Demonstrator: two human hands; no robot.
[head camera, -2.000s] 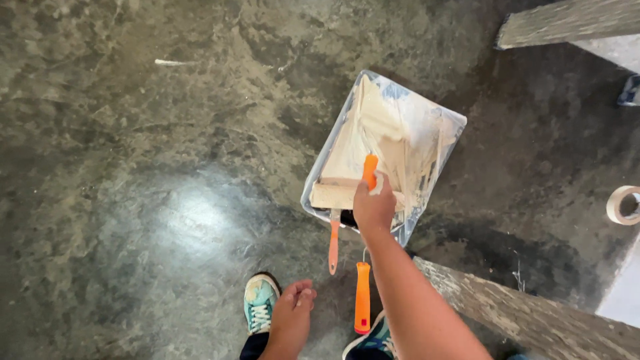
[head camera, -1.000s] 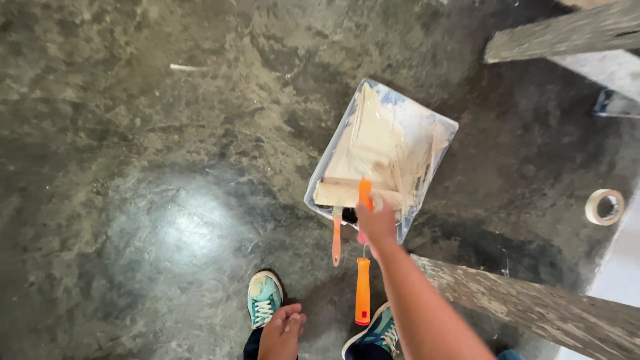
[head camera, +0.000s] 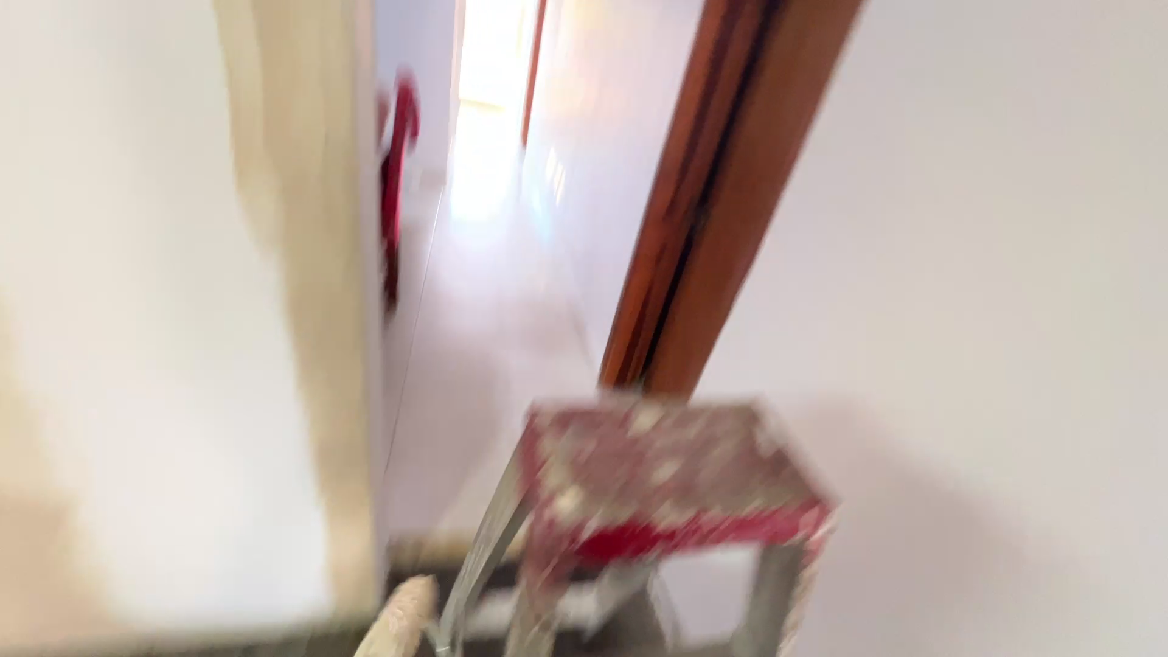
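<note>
Neither of my hands shows in the head view. At the bottom edge, left of centre, the cream-coloured end of what looks like a paint roller (head camera: 401, 620) pokes into view, blurred; what holds it is hidden. Just to its right stands a stepladder with a red, paint-spattered top (head camera: 666, 461) and grey metal legs. On the left, a white wall (head camera: 173, 301) bears uneven bands of cream paint, one running down along its right edge.
Beyond the wall's edge a doorway opens onto a bright passage with a pale floor (head camera: 456, 365). A brown wooden door frame (head camera: 730, 201) leans across the view, with a plain pale wall (head camera: 985, 274) to its right. A red object (head camera: 397, 173) shows partly behind the left wall.
The view has swung from the floor up to the walls and doorway. Both hands, the paint tray and the orange-handled tools have left the view.
</note>
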